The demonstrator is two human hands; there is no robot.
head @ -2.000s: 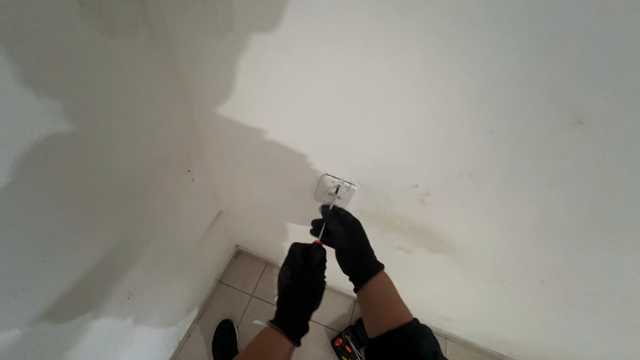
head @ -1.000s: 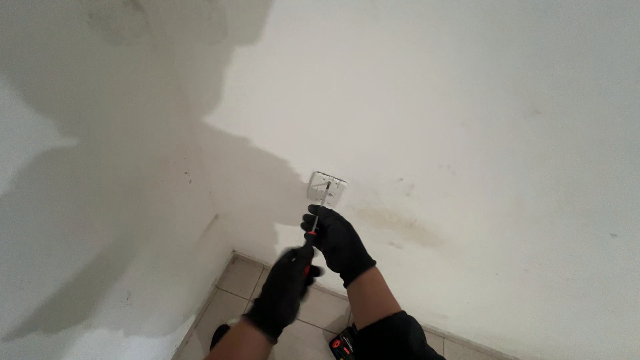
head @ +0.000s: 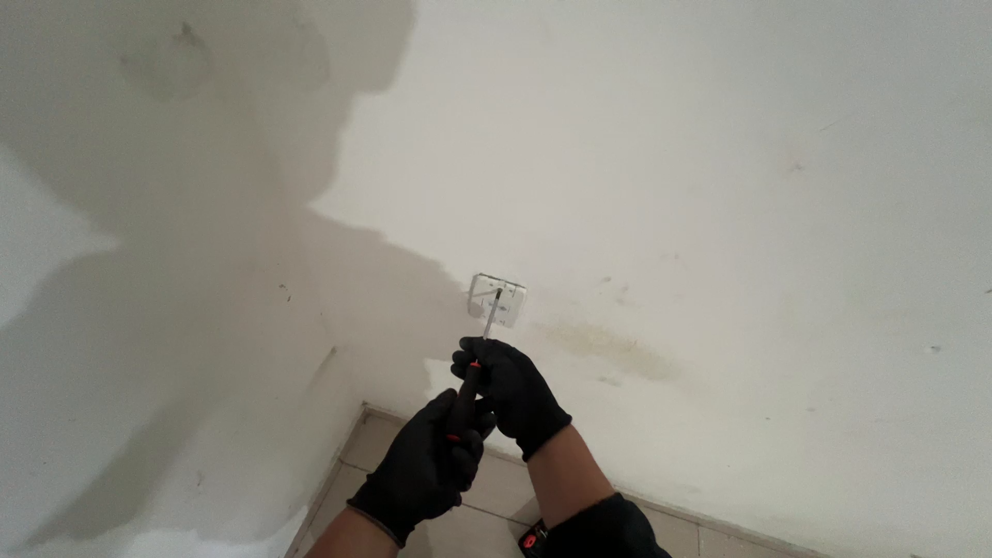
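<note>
A white wall-mounted electrical plate sits low on the wall. The tip of a screwdriver with a black and red handle meets the plate near its upper middle. My left hand, in a black glove, is closed around the handle. Above it, my right hand, also gloved in black, has its fingers around the shaft where it joins the handle. Part of the handle is hidden by the fingers. The plate's small details are too blurred to make out.
The pale wall bears stains, scuffs and my shadow, and meets another wall at a corner on the left. Light floor tiles lie below. A black and red object is partly visible on the floor beside my right sleeve.
My left hand's grip on the screwdriver handle has shifted, with more of the handle now showing above it. My right hand remains around the shaft near the plate.
</note>
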